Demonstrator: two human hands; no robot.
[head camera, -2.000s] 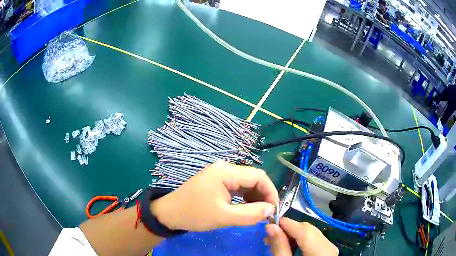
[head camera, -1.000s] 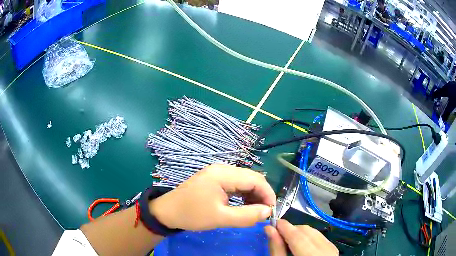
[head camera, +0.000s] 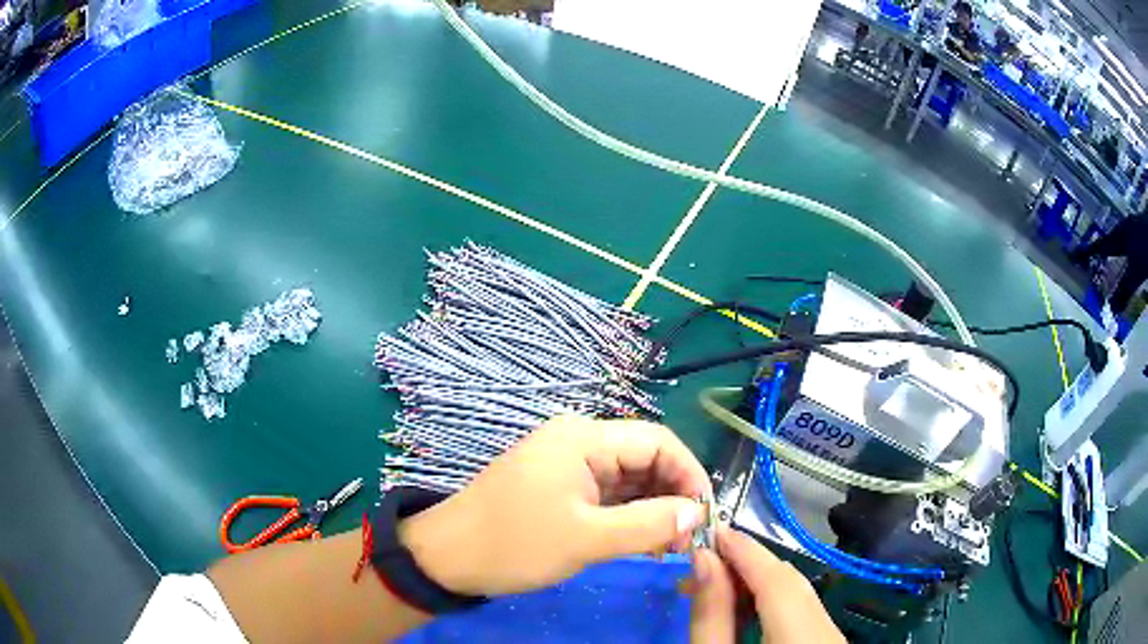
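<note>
My left hand (head camera: 573, 503), bare with a dark wristband, pinches the fine wires at the tip of a short grey cable (head camera: 704, 533) between thumb and finger. My right hand (head camera: 755, 594), cut off by the bottom edge, holds the cable just below the tip. Both hands nearly touch, at the right end of the blue tray (head camera: 554, 609). The fingers hide most of the cable. A pile of grey cables (head camera: 504, 352) lies behind my left hand. Orange-handled scissors (head camera: 300, 516) lie beside my left forearm.
Clear connectors (head camera: 239, 346) lie loose at left, with a clear plastic bag (head camera: 170, 149) beyond. The silver machine marked 809D (head camera: 869, 403) stands right of my hands, with blue hoses, a black cord and a pale tube (head camera: 630, 145). A person's arm shows far right.
Both hands have shifted slightly right and stay together at the cable tip. My left forearm has moved a little, showing more of the scissors.
</note>
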